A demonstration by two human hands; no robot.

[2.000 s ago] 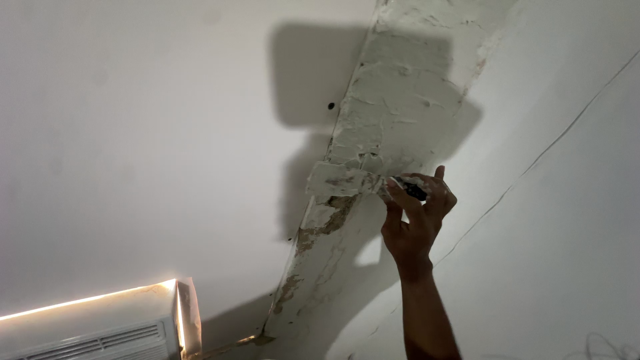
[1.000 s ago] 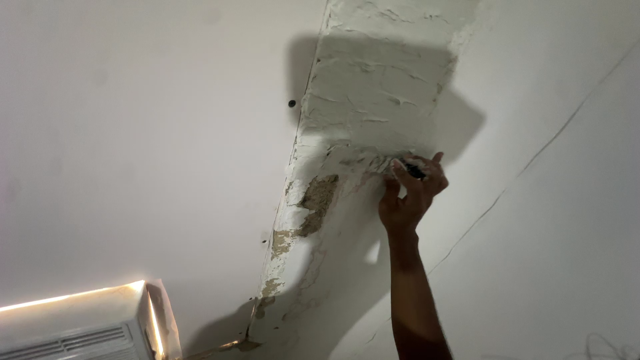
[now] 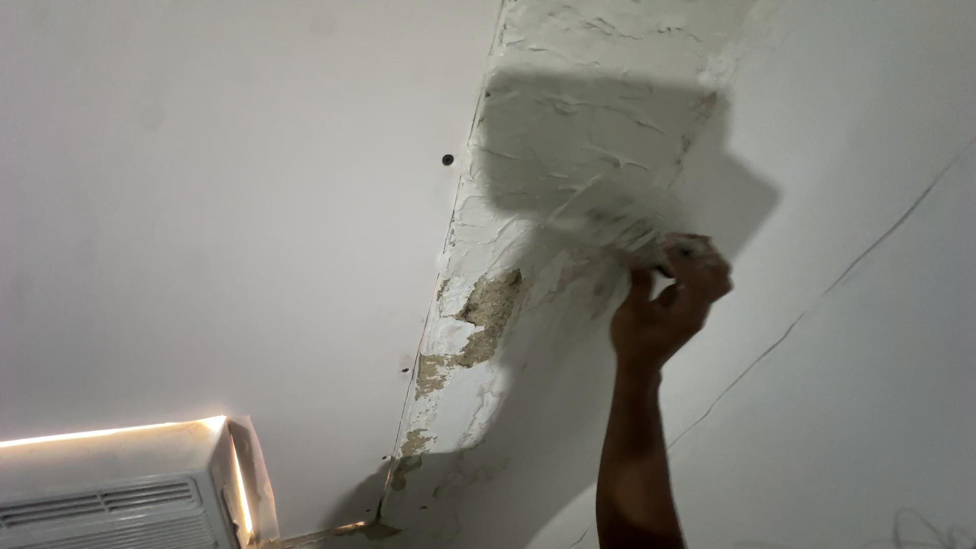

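Observation:
My right hand is raised and gripped around a putty knife, whose wide blade is blurred and lies at the rough plaster band. Wet-looking, ridged filler covers the upper part of this band, partly under a dark shadow. Lower down, left of the hand, a bare patch shows brown, crumbly material where the paint is gone. Smaller flaked spots continue below it along the band's left edge. My left hand is not in view.
At the lower left a white air conditioner sits in an opening with light coming through its edges. A long crack or line runs across the smooth surface at the right. A small dark hole marks the left panel.
The putty knife was across the band's left part two seconds ago; its blade has moved toward the right and left the brown patch uncovered. The hand has stayed shut on the knife.

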